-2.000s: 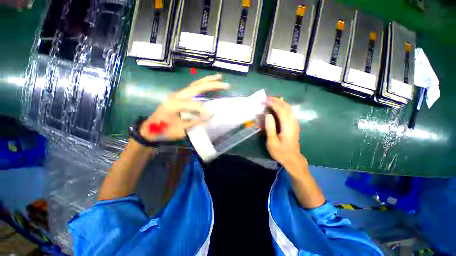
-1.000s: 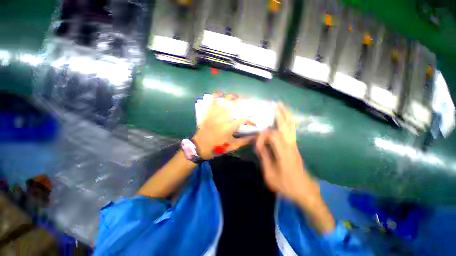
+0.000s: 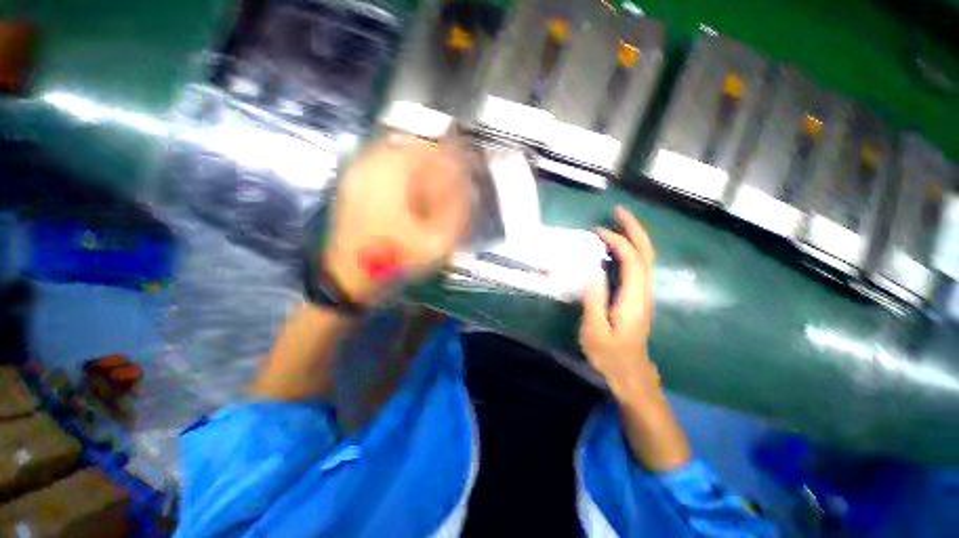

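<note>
My right hand grips the right end of a white phone-sized piece low over the green bench mat. My left hand is blurred, back up, left of that piece. A grey and white slab, blurred, shows at its fingers; whether the left hand holds it I cannot tell. Display modules lie back side up in a row of stacks behind the hands, with orange-yellow tabs and white ends.
A clear blister tray with dark pockets lies left of the stacks. Crinkled clear plastic hangs below the bench edge at the left. Blue bins and cardboard boxes are low at the left. A white cloth is at the right edge.
The view has shifted, so the stacks and tray appear farther right. My left hand has moved left, away from my right hand, and a grey and white slab now shows between them.
</note>
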